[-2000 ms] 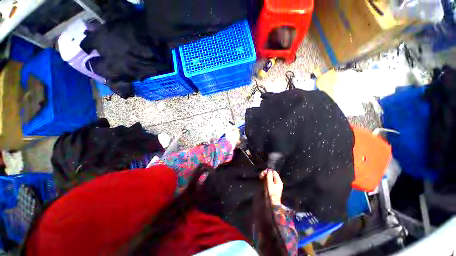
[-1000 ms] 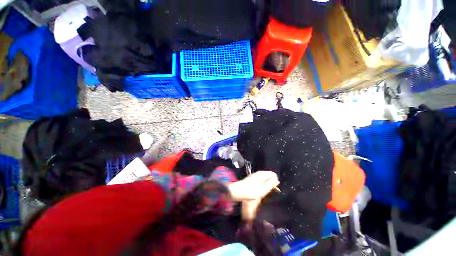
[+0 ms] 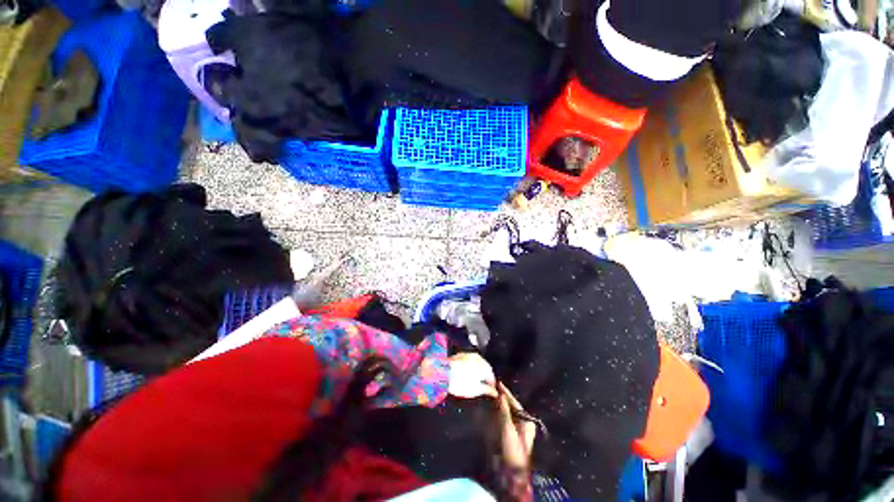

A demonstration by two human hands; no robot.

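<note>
A large black speckled garment (image 3: pixel 583 353) lies in a heap right of my hands. My left hand (image 3: pixel 471 376), below a floral sleeve, is at the heap's left edge; its fingers are partly hidden and its grip cannot be told. My right hand (image 3: pixel 516 433) is just below it, blurred, with the fingers against dark cloth. A slim dark curved item (image 3: pixel 534 422) shows at its fingers; I cannot tell what it is or whether it is held. More black cloth (image 3: pixel 426 436) lies left of my right hand.
An orange stool (image 3: pixel 674 404) stands right of the heap. Blue crates (image 3: pixel 461 162), a red stool (image 3: pixel 588 123) and a brown carton (image 3: pixel 681 157) stand beyond the floor. Black cloth (image 3: pixel 162 275) is piled at left. A blue crate (image 3: pixel 735 343) stands at right. A dark rounded shape with a white band (image 3: pixel 652 59) is at the top.
My hands were apart one frame earlier than the last; now they are close together. My left hand has moved down beside my right. The view has shifted, and the white-banded shape now shows at the top.
</note>
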